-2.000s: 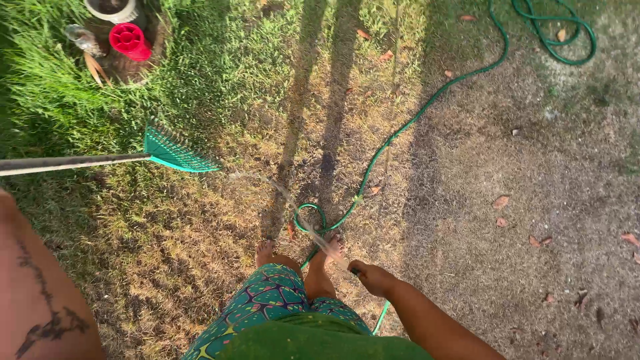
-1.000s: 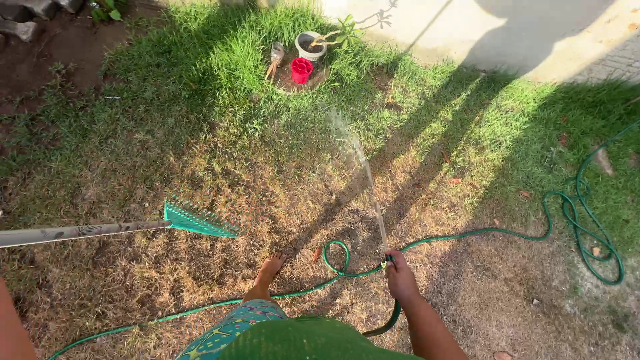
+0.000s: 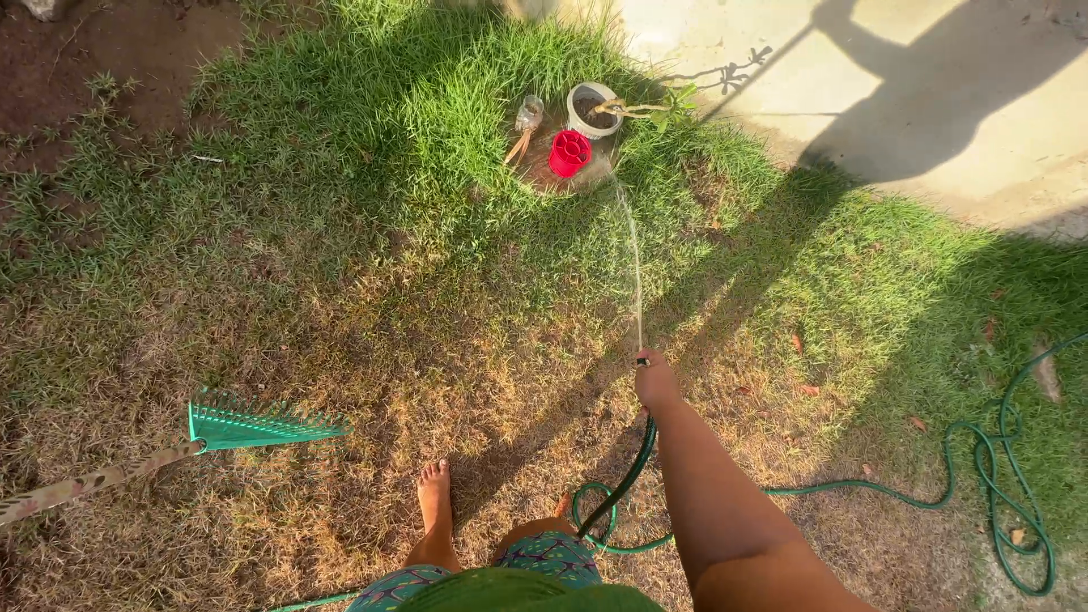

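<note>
My right hand (image 3: pixel 656 382) grips the end of a green garden hose (image 3: pixel 633 476), its black tip just past my fingers. A thin water stream (image 3: pixel 636 263) arcs away from it toward a round brown base. On that base stand a red plastic container (image 3: pixel 569 154), a white pot with soil and a leaning plant (image 3: pixel 594 110), and a clear container (image 3: pixel 529 113). A green leaf rake (image 3: pixel 255 427) with a patterned handle (image 3: pixel 102 483) reaches in from the left edge. My left hand is out of view, so its hold on the handle is hidden.
More hose (image 3: pixel 986 442) lies in loops on the grass at right, with another loop beside my foot. A pale concrete surface (image 3: pixel 918 102) at upper right carries a person's shadow. Bare soil (image 3: pixel 170 51) borders the grass at upper left. Dry leaves are scattered about.
My right hand has moved forward, away from my body, with the hose. The water stream now reaches the base beside the red container. The view has shifted forward over the grass.
</note>
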